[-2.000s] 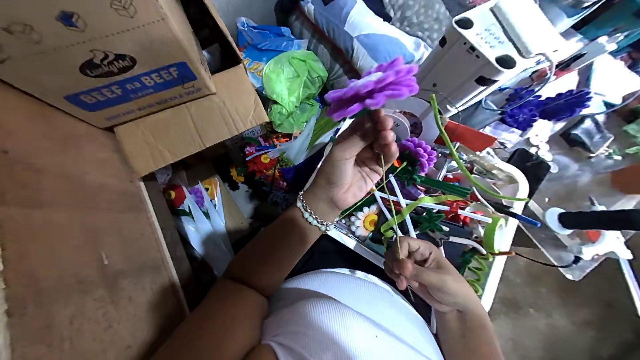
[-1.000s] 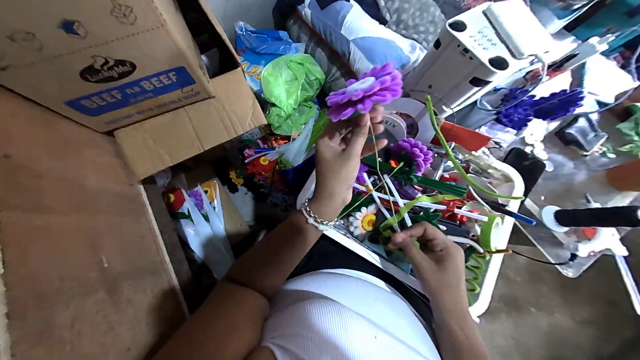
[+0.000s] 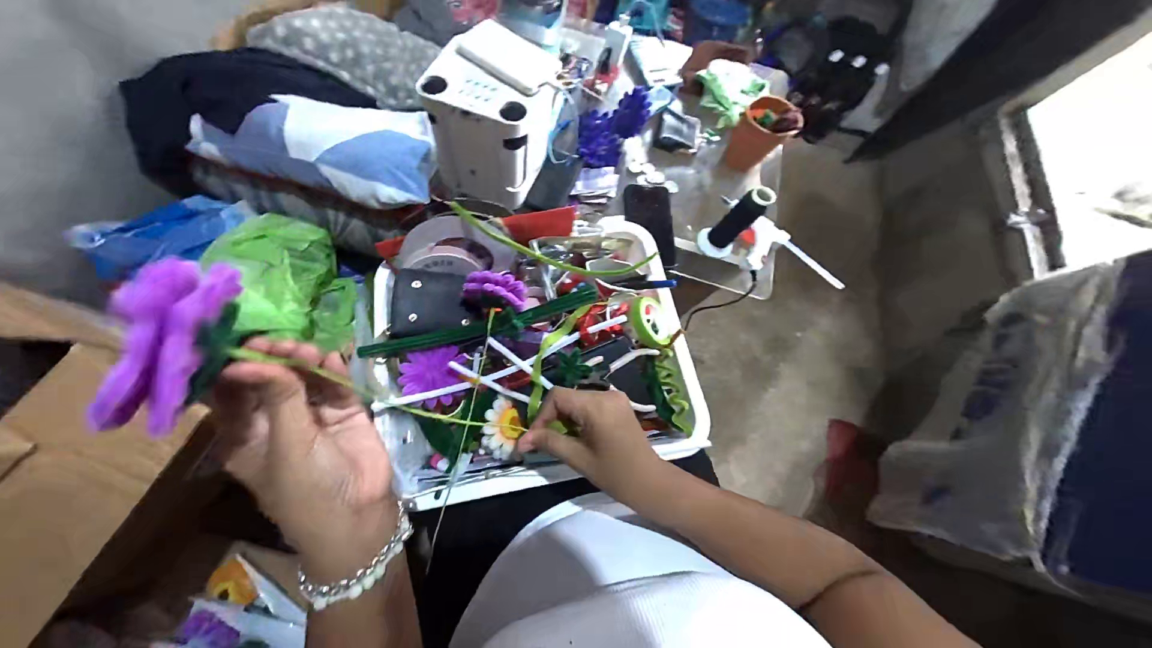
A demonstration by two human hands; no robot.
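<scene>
My left hand, with a beaded bracelet at the wrist, grips the stem of a purple pipe-cleaner flower just below its dark green base. The flower is tilted, its petals toward the left edge. From it a thin light green stem runs right to my right hand, whose thumb and fingers pinch its far part. Below the hands lies a white plastic tray with pipe cleaners, purple flowers and a white and yellow daisy. A thin strand hangs across the tray's front.
A cardboard box stands at left, near a green plastic bag. Behind the tray are a white appliance, a phone and a clay-coloured pot. A glue gun rests right of the tray, its cord near the rim.
The view has swung to the right. The flower has tipped from facing up to lying sideways, and my hands are farther apart with the stem stretched between them.
</scene>
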